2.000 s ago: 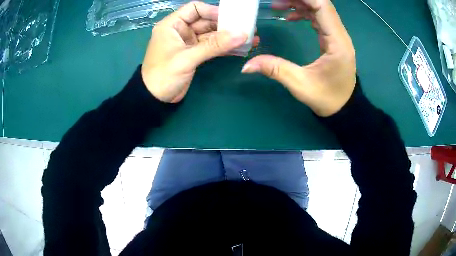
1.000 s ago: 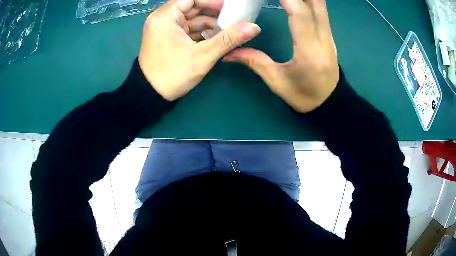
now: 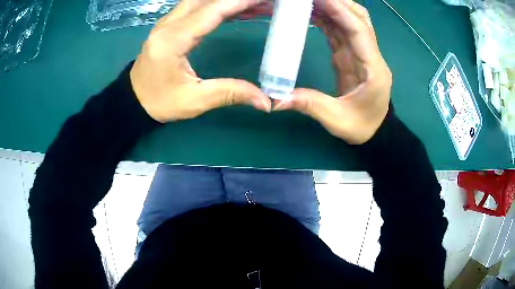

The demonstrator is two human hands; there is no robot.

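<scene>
A white oblong body in a clear plastic housing point(image 3: 286, 48) is held upright in the picture between my two hands, its clear end toward me. My left hand point(image 3: 186, 68) has its thumb tip at the left of that clear end. My right hand point(image 3: 356, 73) has its thumb tip at the right of the same end. The fingers of both hands curve round to the far end, which the top edge of the picture cuts off.
On the green mat point(image 3: 226, 141), a ribbed blister tray point(image 3: 127, 12) is at the back left and a compartment tray point(image 3: 21, 31) at far left. A small parts box point(image 3: 456, 107) and a bag of white parts point(image 3: 497, 62) are at right. A red stool point(image 3: 487, 192) stands below.
The white unit now stands lengthwise with its clear end showing. My right hand has joined my left on it, and both thumbs meet at its near end. The view has shifted slightly.
</scene>
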